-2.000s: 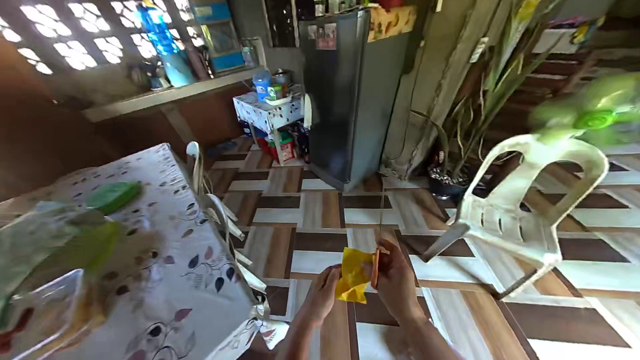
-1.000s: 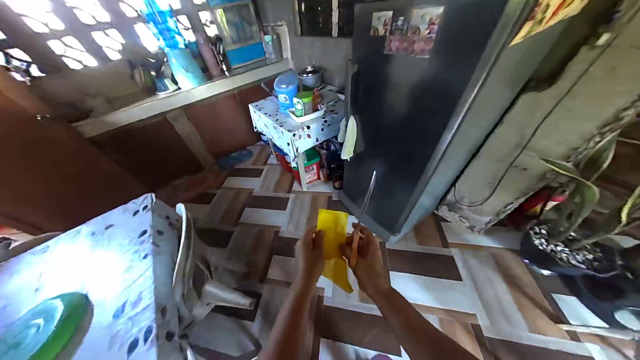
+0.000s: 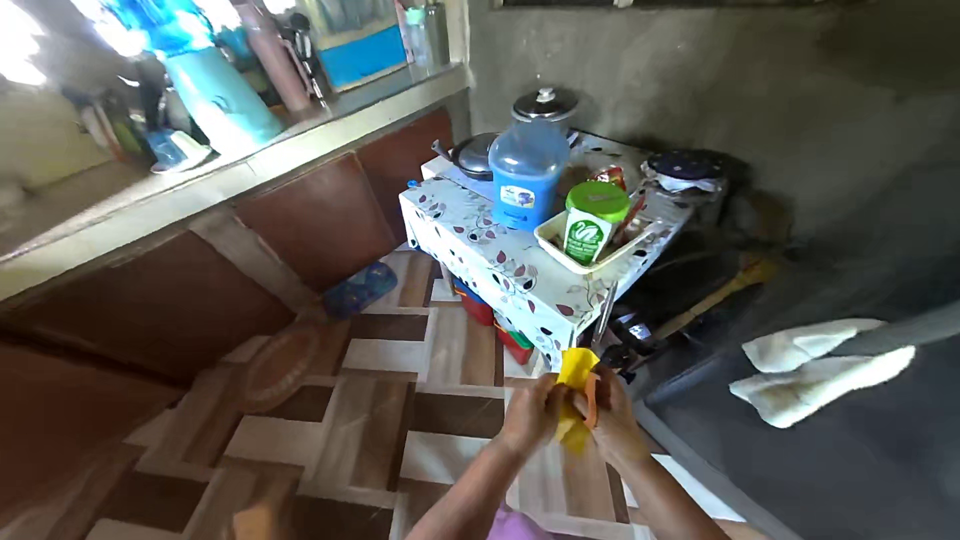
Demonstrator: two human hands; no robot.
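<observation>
A crumpled yellow sheet or packet point(image 3: 577, 367) is between my hands in front of my body. My left hand point(image 3: 531, 411) grips its left edge. My right hand point(image 3: 611, 412) is closed around an orange handle point(image 3: 592, 401), with a thin blade-like part sticking up past the fingers point(image 3: 604, 311), and it also touches the yellow piece. Whether this is a knife or scissors cannot be told. Both hands are above the tiled floor, just before the near corner of a small cloth-covered table point(image 3: 487, 255).
The table holds a blue plastic container point(image 3: 520, 187), a green-lidded tub point(image 3: 594, 217) in a white tray point(image 3: 562, 257) and pots. At right stands a dark refrigerator point(image 3: 847, 457) with a white cloth point(image 3: 817, 375) on its handle. A counter point(image 3: 225, 180) runs along the left.
The view has moved forward toward the small table and refrigerator; the large table and chairs are out of view. Both hands keep hold of the yellow piece and the orange-handled tool.
</observation>
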